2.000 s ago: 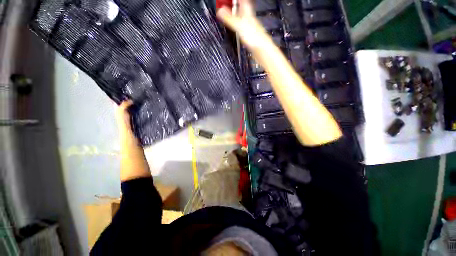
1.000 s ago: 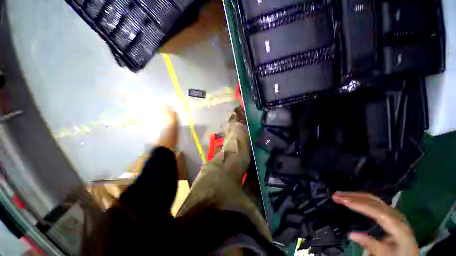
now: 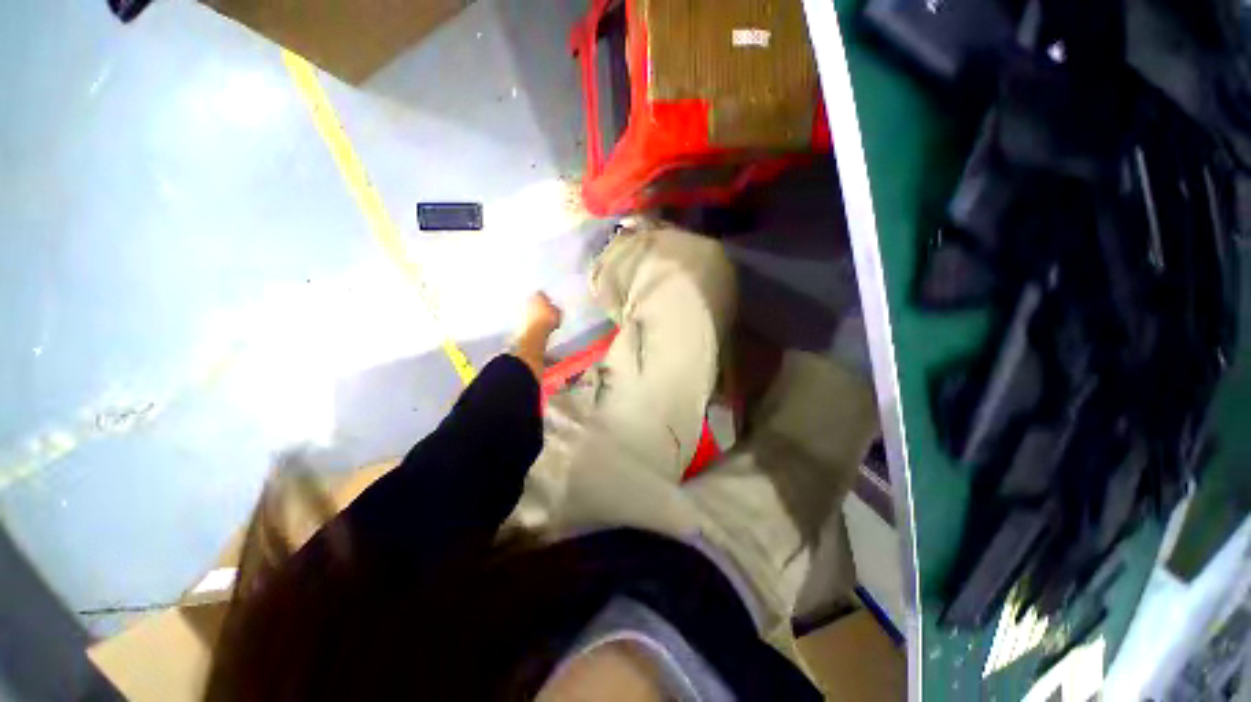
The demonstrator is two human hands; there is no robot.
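My left hand (image 3: 541, 318) is small in the picture, over the pale floor beside my knee. Its fingers look curled, but I cannot tell whether it holds anything. My right hand is not in view. A black oblong plastic housing (image 3: 450, 215) lies flat on the floor, ahead of my left hand and apart from it. A loose heap of black plastic housings (image 3: 1022, 370) lies on the green bench mat (image 3: 947, 514) at the right, partly blurred.
A red crate (image 3: 645, 158) with a brown cardboard box (image 3: 734, 69) stands under the bench's pale edge (image 3: 871, 274). Another cardboard box (image 3: 336, 30) is at the top left, and an open one (image 3: 165, 658) at the lower left. A yellow line (image 3: 350, 165) crosses the floor.
The view has turned down and left towards the floor. The black trays and my right hand have left the picture. The red crate has come into fuller view.
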